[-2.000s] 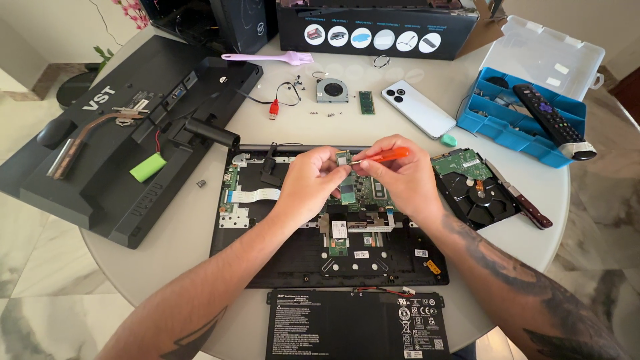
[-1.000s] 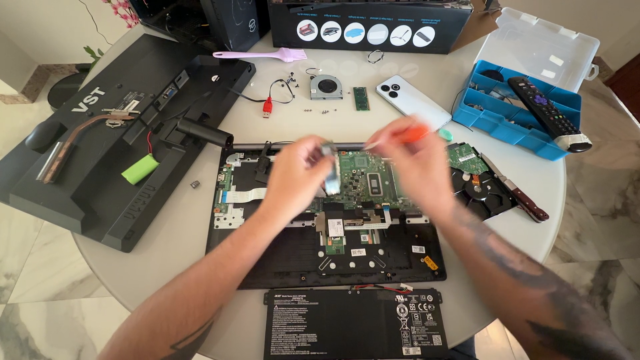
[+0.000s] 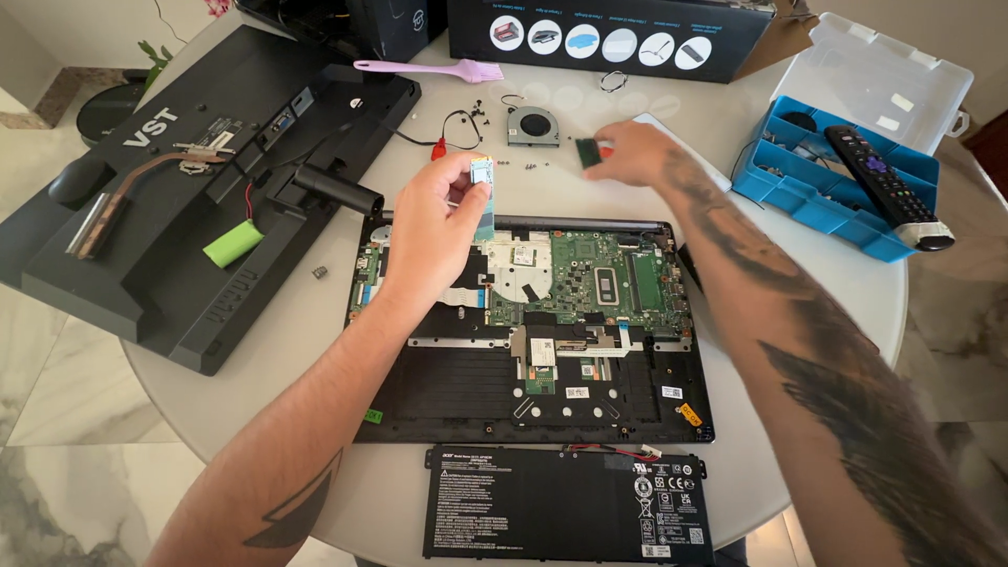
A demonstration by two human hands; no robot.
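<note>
My left hand (image 3: 441, 224) pinches a narrow M.2 drive stick (image 3: 483, 213) upright above the top edge of the open laptop base (image 3: 457, 386). Farther back, my right hand (image 3: 634, 153) is at a small green memory module (image 3: 587, 153), its fingers at the right end; a bit of the red-orange tool shows between them. Whether the module is lifted cannot be told. The laptop's green motherboard (image 3: 575, 272) lies exposed. Between the hands and behind them sits a cooling fan (image 3: 533, 127) with small screws near it. An Acer battery (image 3: 567, 504) lies in front of the base.
On the left a monitor (image 3: 157, 228) lies face down, bearing a copper heat pipe (image 3: 118, 193) and a green battery pack (image 3: 234, 243). Behind are a purple brush (image 3: 465, 71) and a black box (image 3: 614, 39). At right, a remote (image 3: 886, 181) rests on a blue organizer (image 3: 827, 205). A phone is partly hidden by my right arm.
My right hand has moved from above the laptop back to the memory module beside the fan. My left hand has shifted slightly away from the board with the stick still in it.
</note>
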